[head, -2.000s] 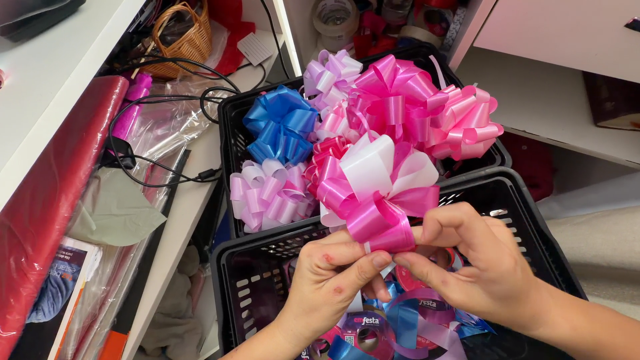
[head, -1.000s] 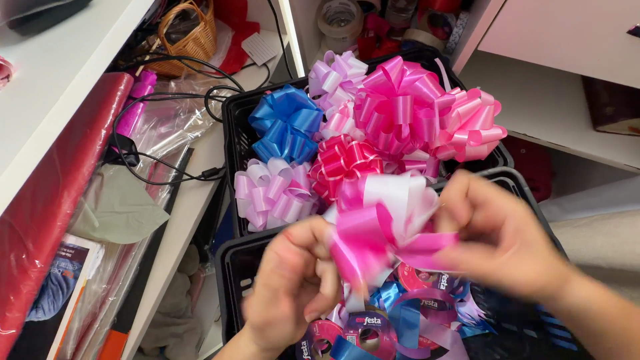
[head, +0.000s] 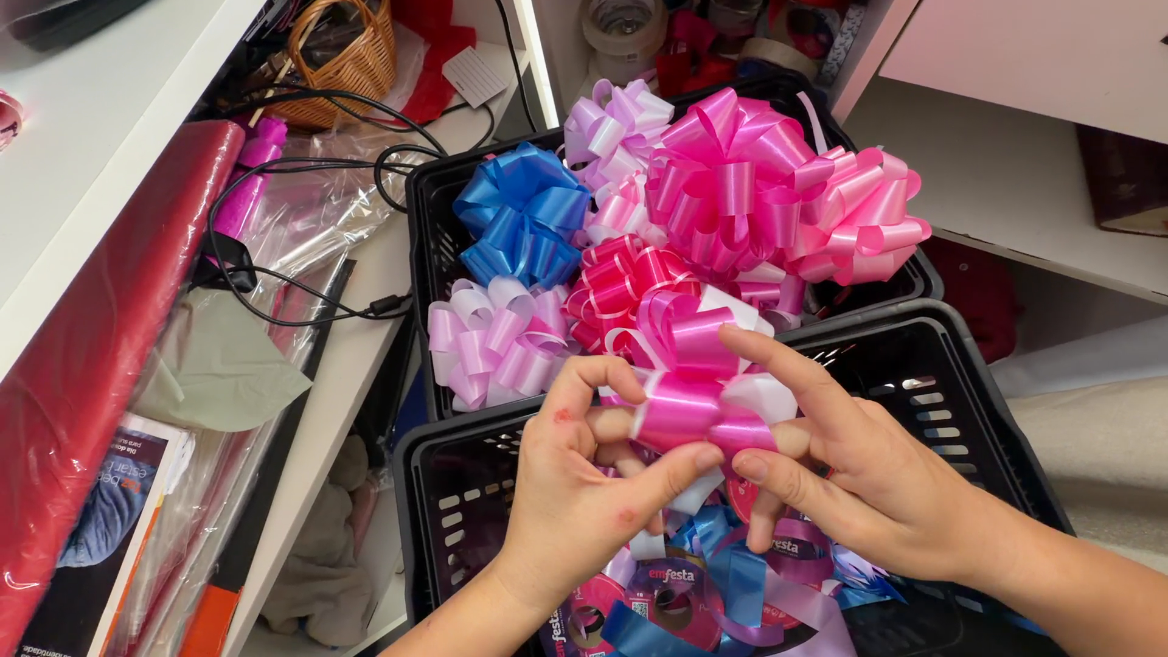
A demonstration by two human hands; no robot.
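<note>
A pink and white ribbon bow (head: 686,409) is between my two hands, above the near black plastic basket (head: 954,342). My left hand (head: 584,465) holds its left loops between thumb and fingers. My right hand (head: 835,456) holds the bow's right side, with the index finger raised against an upper loop. The far black basket (head: 427,265) carries finished bows: a blue bow (head: 522,214), a lilac bow (head: 500,342), a red bow (head: 625,283), a large pink bow (head: 730,182) and a light pink bow (head: 862,219). Ribbon rolls (head: 675,593) and a loose blue ribbon (head: 739,570) lie in the near basket.
On the left shelf are a red wrapped roll (head: 119,319), black cables (head: 301,164), clear plastic film (head: 310,214) and a wicker basket (head: 351,68). Tape rolls (head: 625,32) stand behind the far basket. A white shelf (head: 995,173) is at the right.
My hands have turned and shifted the pink and white bow; its pink loops now lie across between my fingers. My right hand, blurred one second ago, is closer to my left.
</note>
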